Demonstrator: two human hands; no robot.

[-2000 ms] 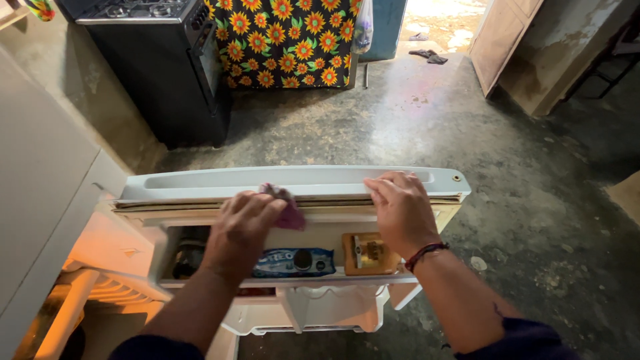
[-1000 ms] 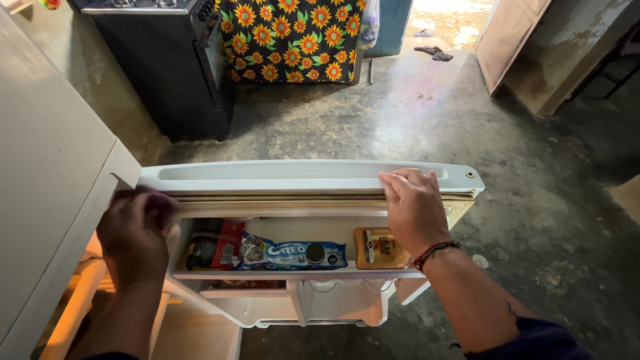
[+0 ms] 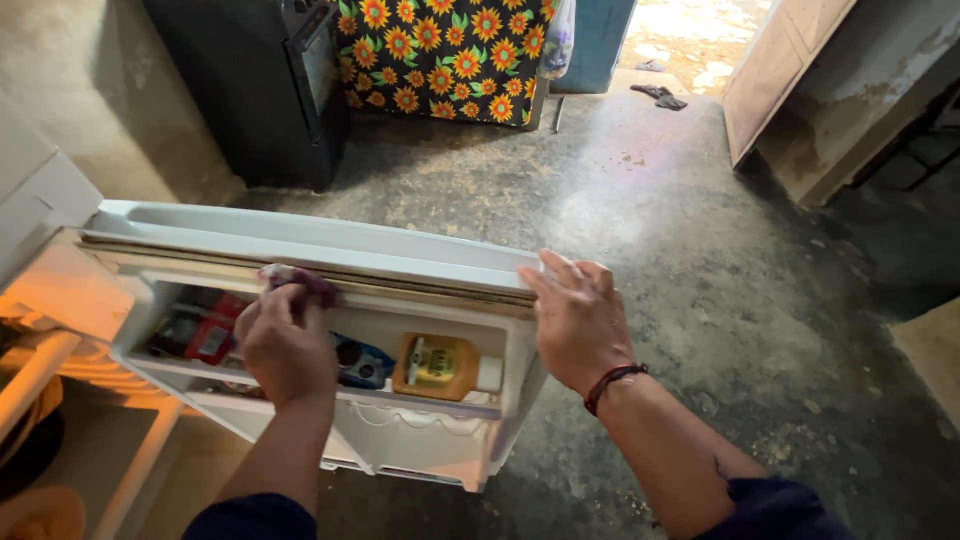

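A white refrigerator door [image 3: 330, 244] stands open across the view, its top edge and dark seal facing up. My left hand [image 3: 289, 341] holds a crumpled purple cloth [image 3: 319, 289] at the seal, above the top door shelf. My right hand [image 3: 581, 315] grips the door's free top corner, fingers over the edge. In the top shelf lie a yellow-orange condiment bottle [image 3: 435, 366] with a white cap, a blue cookie packet [image 3: 362, 361] partly hidden by my left hand, and a red package [image 3: 217, 330] at the left.
Lit wire shelves [image 3: 142, 427] of the refrigerator are at the lower left. Beyond the door are a black stove [image 3: 247, 90], a sunflower-print cloth [image 3: 450, 60], a hanging plastic bag [image 3: 558, 41] and the concrete floor [image 3: 675, 285]. Dark sandals [image 3: 660, 97] lie by the doorway.
My left hand with the cloth has moved right from the hinge end, where it was a second ago, to over the shelf. My right hand stays on the door, nearer its corner. The view has shifted.
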